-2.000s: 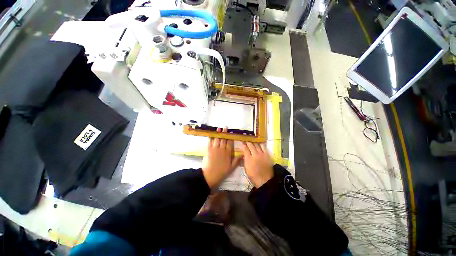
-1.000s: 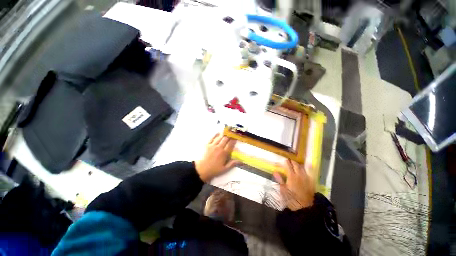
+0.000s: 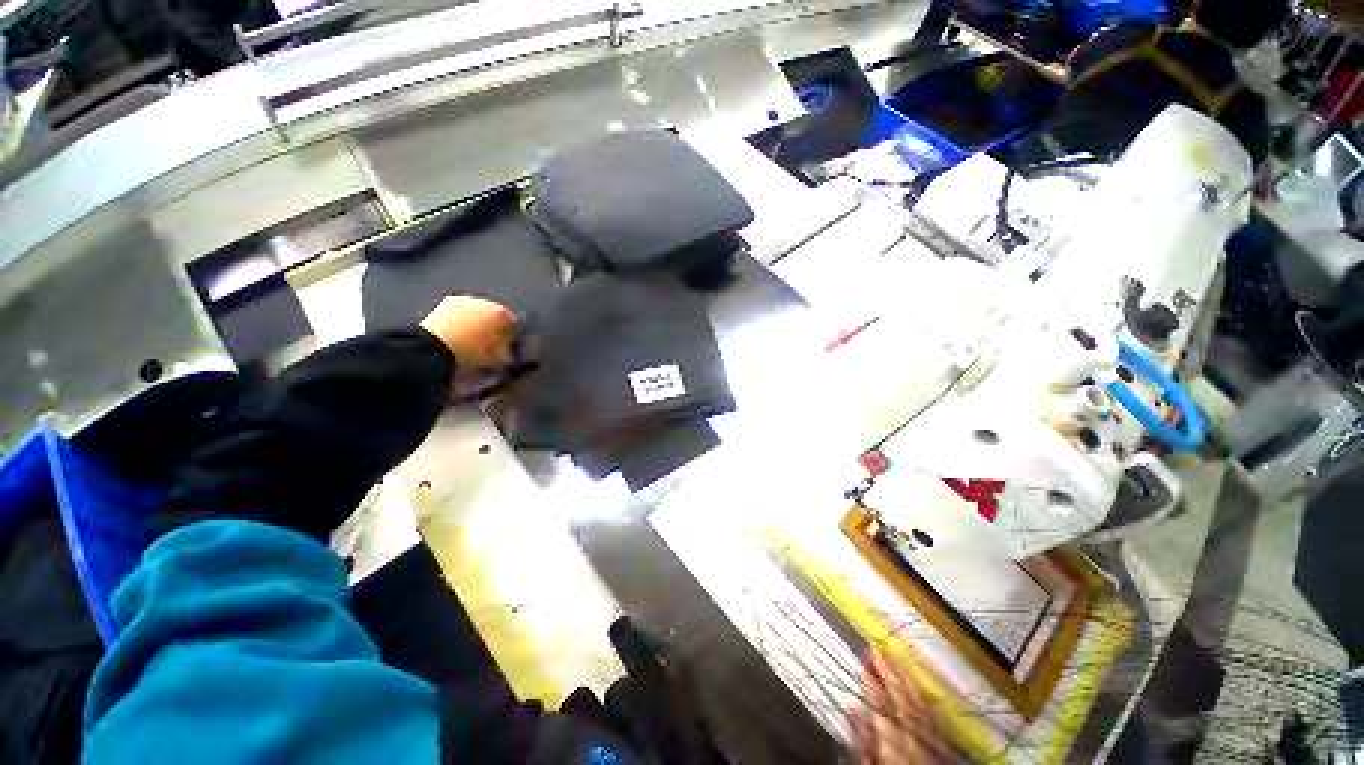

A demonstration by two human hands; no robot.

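My left hand [image 3: 476, 335] is at the left edge of the stack of dark fabric panels [image 3: 598, 336], fingers curled by a dark edge. Whether it grips that edge is unclear. A white label [image 3: 657, 383] with dark lettering lies on the stack. My right hand [image 3: 898, 714] is blurred and cut off by the bottom edge of the picture, beside the yellow tape [image 3: 815, 583] bordering the template plate, with fingers extended. The amber clamp frame [image 3: 957, 640] is under the white sewing machine head [image 3: 972, 448]; its inside looks white with a dark inner border.
More dark panels [image 3: 636, 194] lie behind and left of the stack. A blue bin [image 3: 75, 523] is at the left edge. A blue tube [image 3: 1159, 396] curves over the machine head. A person in dark clothing [image 3: 1167, 90] is at the back right.
The view has swung left. My left hand has moved from the template plate to the dark panel stack. My right hand stays near the plate, now lower in the picture.
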